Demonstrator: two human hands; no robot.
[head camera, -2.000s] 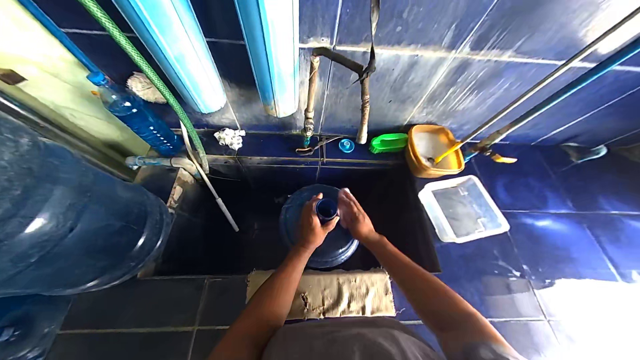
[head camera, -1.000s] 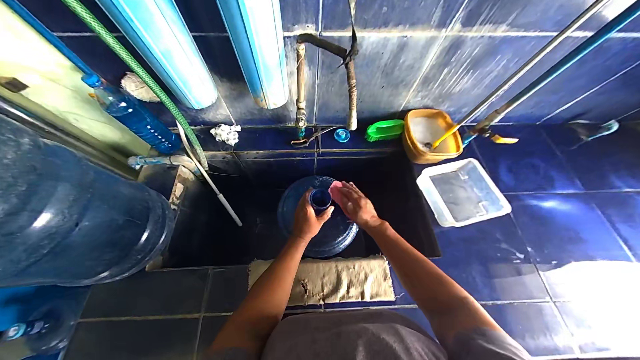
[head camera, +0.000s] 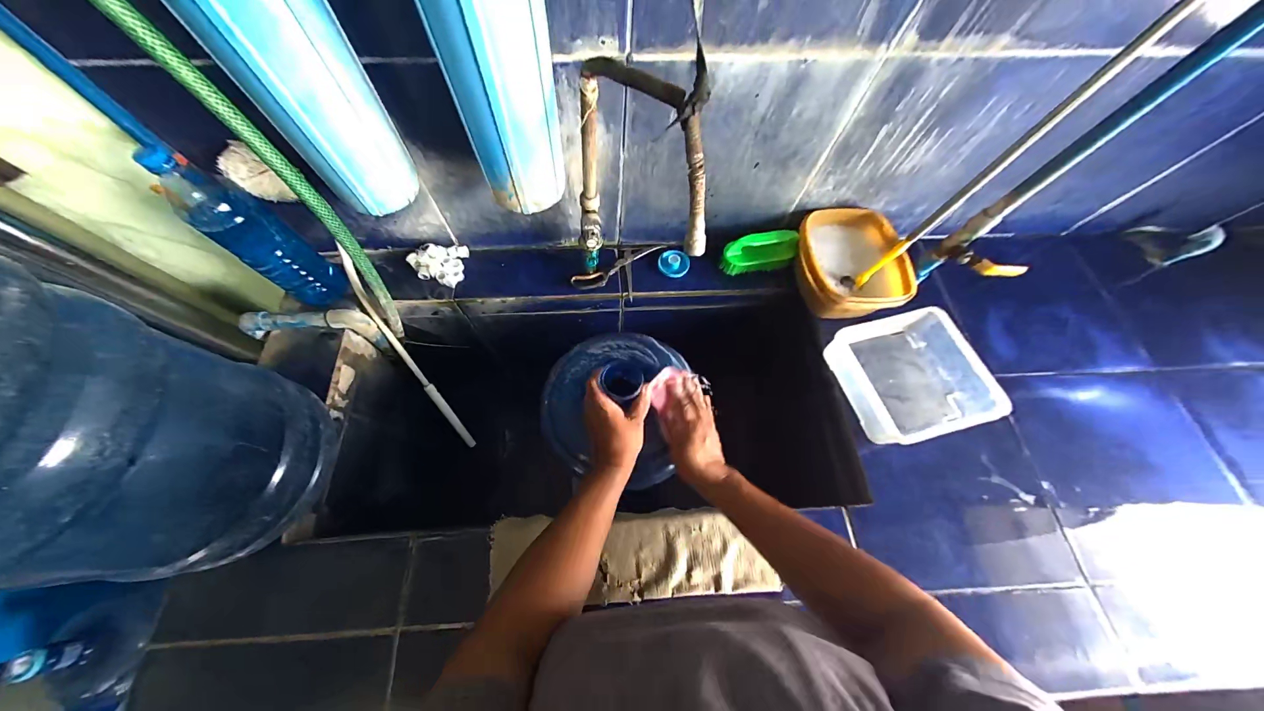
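A large blue plastic water jug (head camera: 568, 405) stands upright in the dark tiled basin, its round mouth facing up at me. My left hand (head camera: 614, 425) grips the jug's neck, thumb and fingers around either side. Beside the neck, my right hand (head camera: 688, 420) presses a pink cloth or sponge (head camera: 667, 387) over the jug's right shoulder; the fingers partly hide it. The lower body of the jug is hidden below its shoulder and my hands.
A folded beige cloth (head camera: 691, 558) lies on the basin's near edge. Behind are taps, a blue cap (head camera: 673, 263), a green brush (head camera: 760, 252) and a yellow tub (head camera: 857, 257). A clear plastic tray (head camera: 918, 375) sits right; another large jug (head camera: 148, 434) lies left.
My right hand has moved over the jug's right side, a little down from the neck since one second ago. My left hand stays at the neck.
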